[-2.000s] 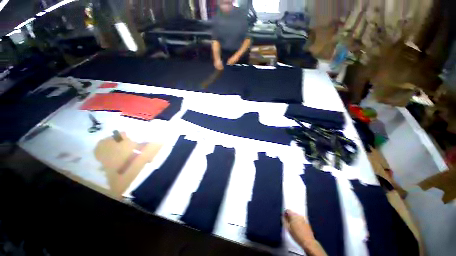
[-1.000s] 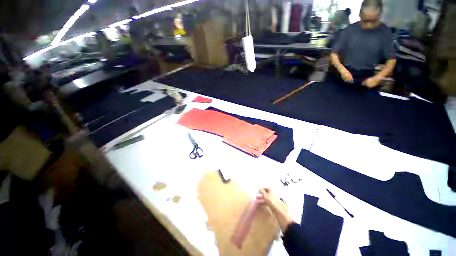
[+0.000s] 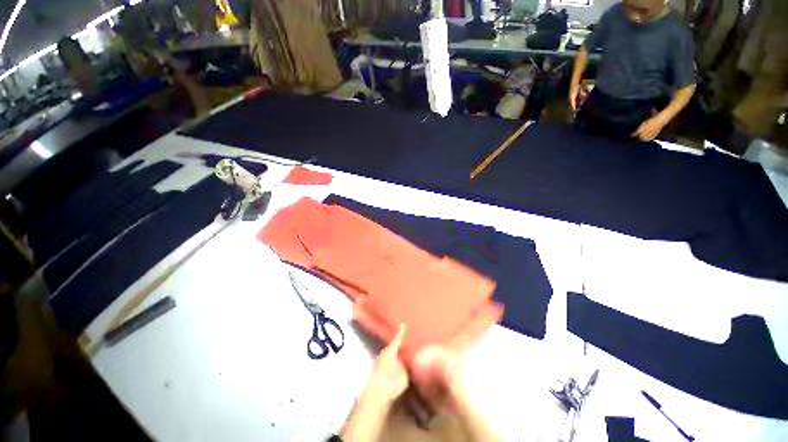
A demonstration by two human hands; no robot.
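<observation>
A stack of red card patterns (image 3: 389,272) lies partly over a dark cloth panel (image 3: 523,276); its near edge is blurred and fanned out. My left hand (image 3: 384,384) is at this near edge, index finger on the card, its other fingers partly hidden. My right hand (image 3: 445,380), blurred, is close beside it and grips the red card's near edge. Shears (image 3: 320,332) with dark handles lie on the white table left of my hands. Brown card (image 3: 436,429) shows partly below my hands.
Dark cloth (image 3: 389,147) spans the far side, with a thin wooden stick (image 3: 501,151) on it. A person (image 3: 639,69) stands opposite. A pale machine (image 3: 238,177), a grey bar (image 3: 140,319), a curved dark panel (image 3: 665,345), small metallic tools (image 3: 572,393) and a pen (image 3: 665,414) lie around.
The view has swung left and closer to the red cards. My right hand has moved from the reddish strip on the brown card to the red cards. My left hand has come into view.
</observation>
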